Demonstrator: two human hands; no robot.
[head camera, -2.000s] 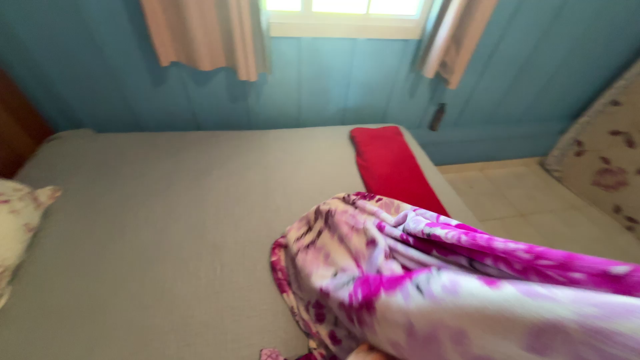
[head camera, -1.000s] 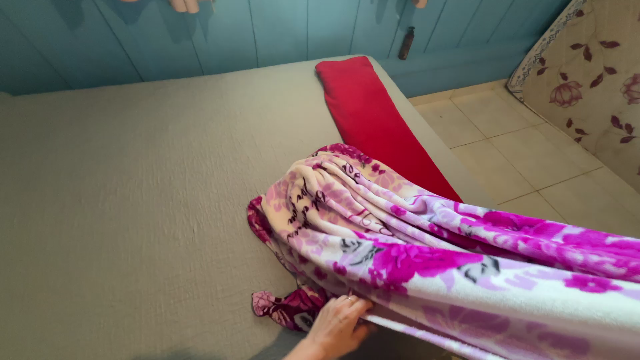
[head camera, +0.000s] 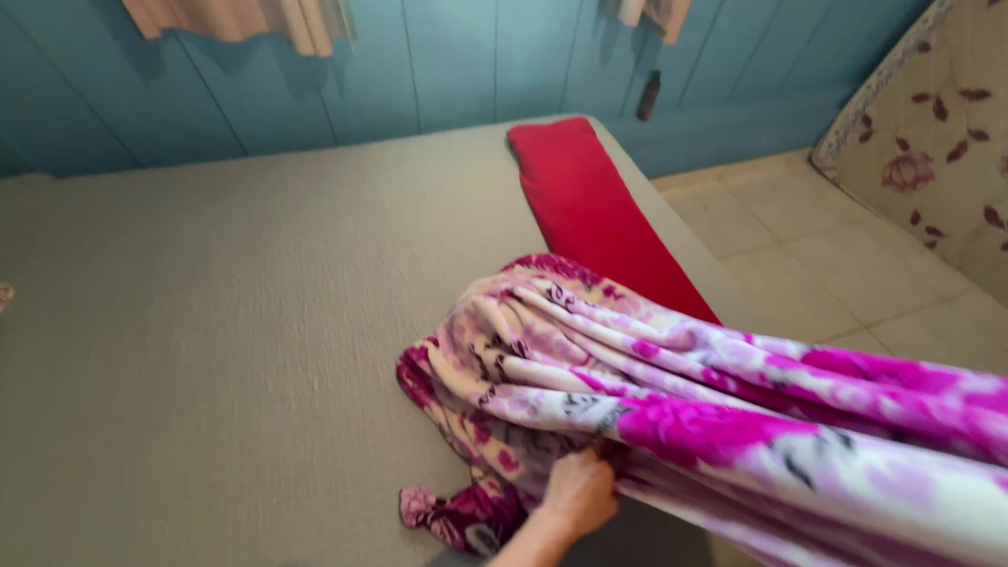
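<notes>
A floral fleece blanket (head camera: 709, 425) in white, pink and magenta lies bunched on the bed, its folds stretched out past the right edge of the view. My left hand (head camera: 583, 488) comes up from the bottom edge and grips the blanket's near edge, with the fingertips hidden beneath a fold. A dark magenta corner of the blanket rests on the sheet just left of the wrist. Behind the blanket, a long folded red cloth (head camera: 606, 213) lies along the bed's right side, partly covered by it. My right hand is out of view.
A grey fitted sheet (head camera: 236, 331) covers the bed, which stands against a blue plank wall (head camera: 449, 71). Peach curtains (head camera: 236, 20) hang above. To the right are a tiled floor (head camera: 795, 252) and a leaning mattress (head camera: 937, 150) with a floral cover.
My left hand was mostly hidden at the bottom edge two seconds ago, then came into view at the blanket's near edge. Its fingertips have since slipped under the fold.
</notes>
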